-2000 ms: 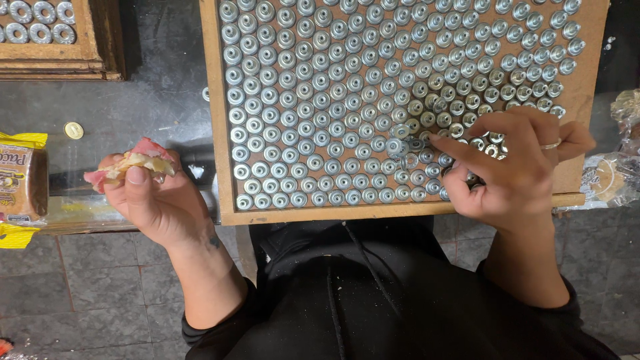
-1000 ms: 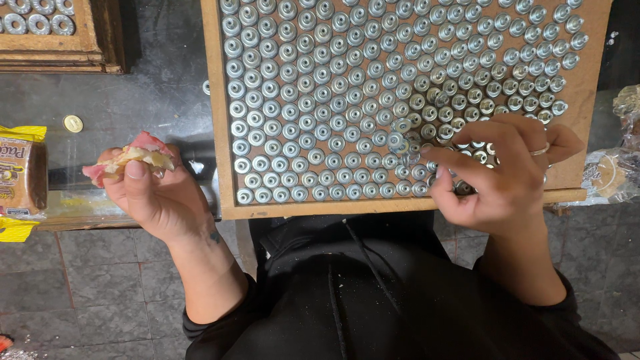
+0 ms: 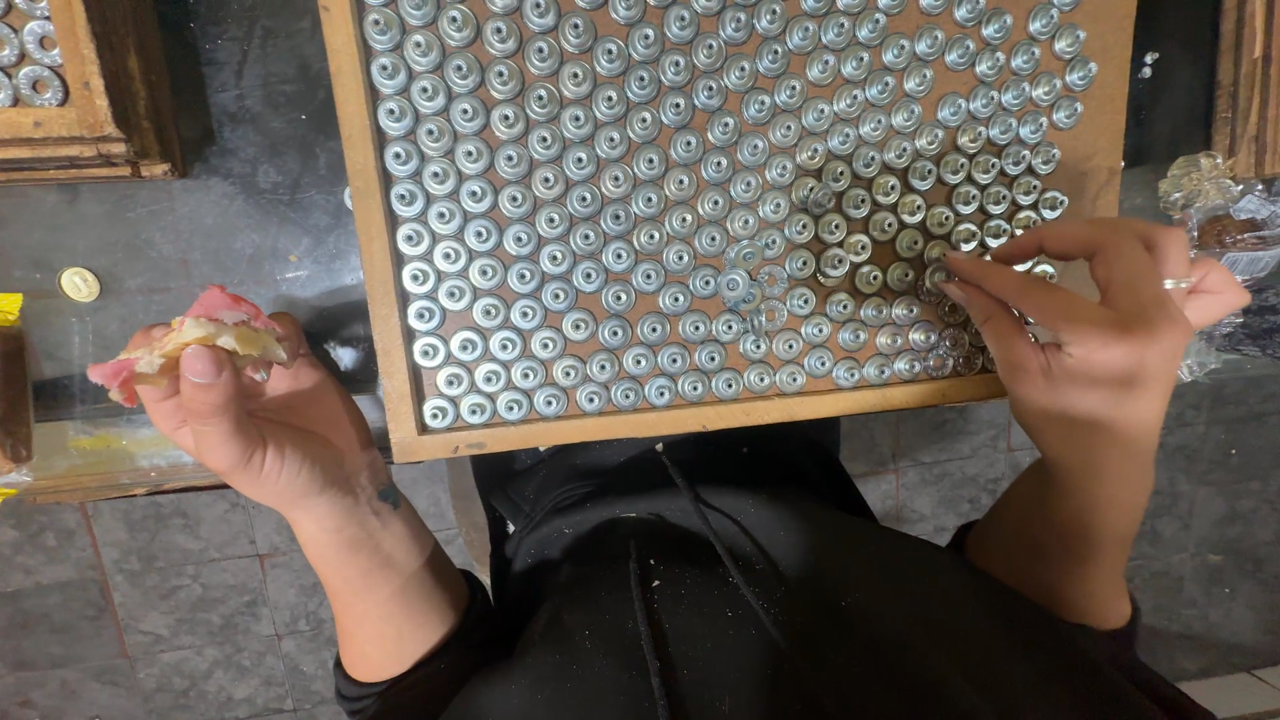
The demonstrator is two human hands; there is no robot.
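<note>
My left hand (image 3: 250, 420) holds a partly eaten piece of pink and cream-coloured food (image 3: 200, 340) between thumb and fingers, left of the tray. A wooden-framed tray (image 3: 640, 436) bears rows of round metal parts (image 3: 580, 160), each with a raised hub. Over the tray's lower right, my right hand (image 3: 1080, 310) has thumb and forefinger pinched at one small metal part (image 3: 938, 275). Some flat metal pieces (image 3: 768, 297) overlap the rows near the lower middle, and more lie piled just below the right fingertips.
Another wooden tray (image 3: 100, 150) of metal rings is at the upper left. A yellow round piece (image 3: 78, 284) lies on the dark tabletop (image 3: 260, 190). A yellow-and-brown package (image 3: 14, 390) sits at the left edge, clear plastic wrapping (image 3: 1235, 225) at the right.
My right hand has moved right across the tray, away from the overlapping pieces near the lower middle, which are now uncovered. My left hand still holds the food.
</note>
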